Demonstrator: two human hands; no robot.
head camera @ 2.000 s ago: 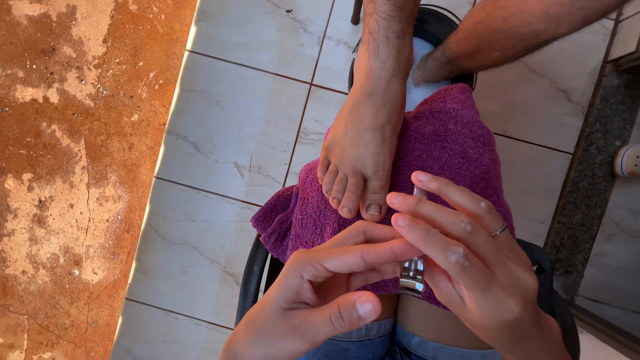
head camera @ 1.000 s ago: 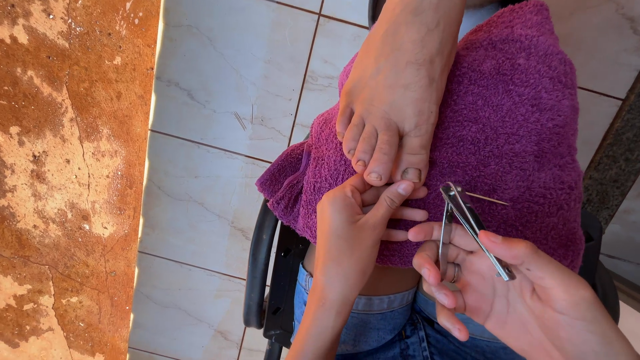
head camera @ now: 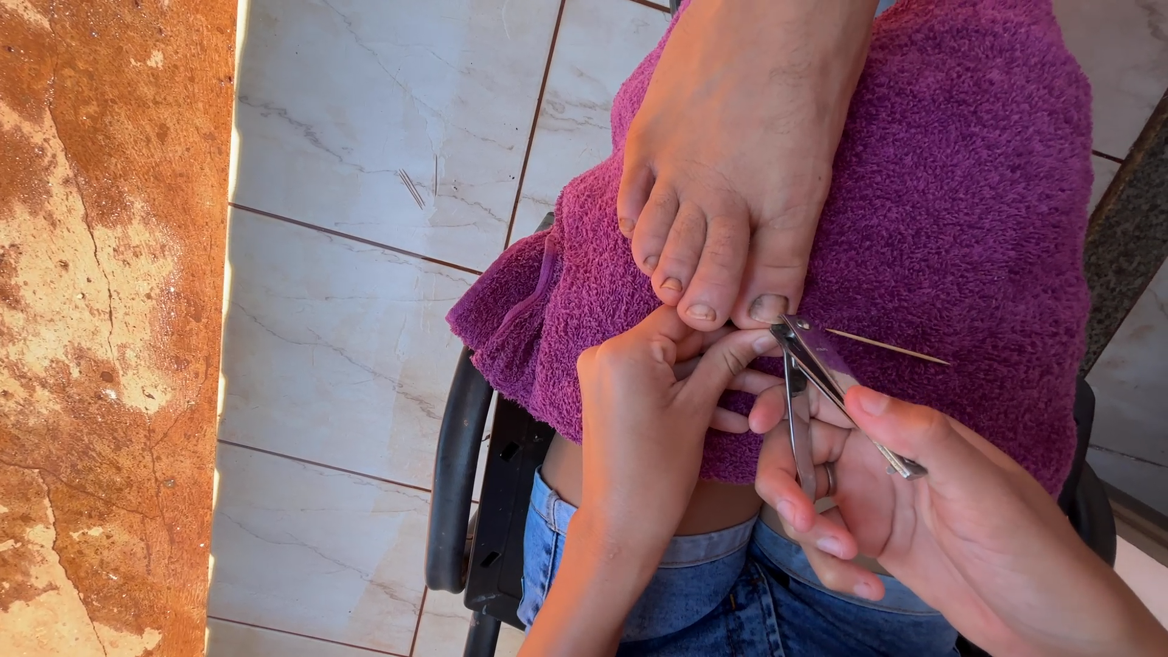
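Observation:
Another person's bare foot (head camera: 739, 155) rests on a purple terry towel (head camera: 949, 210) spread over my lap. My left hand (head camera: 662, 392) is at the toe tips, its thumb and fingers on the end of the big toe (head camera: 771, 274). In my right hand (head camera: 903, 484) is a metal nail clipper (head camera: 821, 388), its lever raised and its jaws at the big toe's nail edge. A ring is on one finger of this hand. A thin wooden stick (head camera: 890, 347) lies on the towel just right of the clipper's head.
Under my legs is a black chair, its armrest (head camera: 452, 474) at the left. White marbled floor tiles (head camera: 347, 338) extend on that side, with a few thin slivers (head camera: 412, 187) on one of them. A worn orange surface (head camera: 100, 274) borders the far left. A dark stone strip (head camera: 1131, 219) runs at the right.
The clipper, folded between my hands two seconds ago, now has its lever raised in my right hand. It has moved left to the big toe since one second ago. The view has moved closer.

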